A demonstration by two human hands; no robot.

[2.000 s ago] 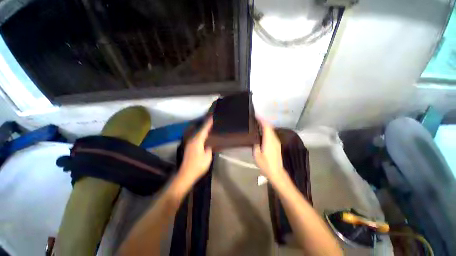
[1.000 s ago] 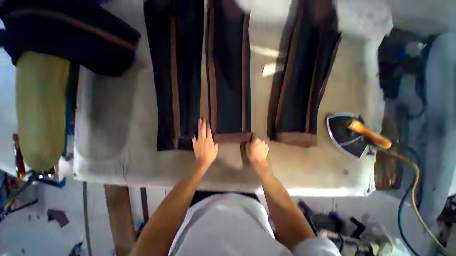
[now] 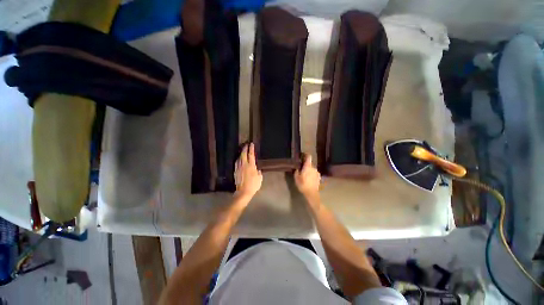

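A dark sleeve [image 3: 278, 98] with brown seam lines lies lengthwise on the padded table [image 3: 197, 220], between two others. Its brown cap end points away and its straight hem lies near me. My left hand [image 3: 247, 173] holds the hem's left corner. My right hand [image 3: 307, 176] holds its right corner, fingers curled on the edge. A second sleeve [image 3: 210, 113] lies to the left and a third [image 3: 352, 101] to the right, both flat. The steam iron [image 3: 417, 164] rests to the right, its orange-yellow handle up.
An olive pressing form [image 3: 64, 155] stands at the left with a thick stack of dark sleeves [image 3: 98, 68] across it. A blue bar [image 3: 149, 19] lies along the far edge. A yellow hose [image 3: 500, 205] trails at right beside a grey-blue form [image 3: 525, 131]. White strips [image 3: 314, 97] lie between the sleeves.
The middle sleeve, first held up folded in both hands, now lies stretched on the table. Since one second ago, its cap end has come into view; both hands remain at its hem.
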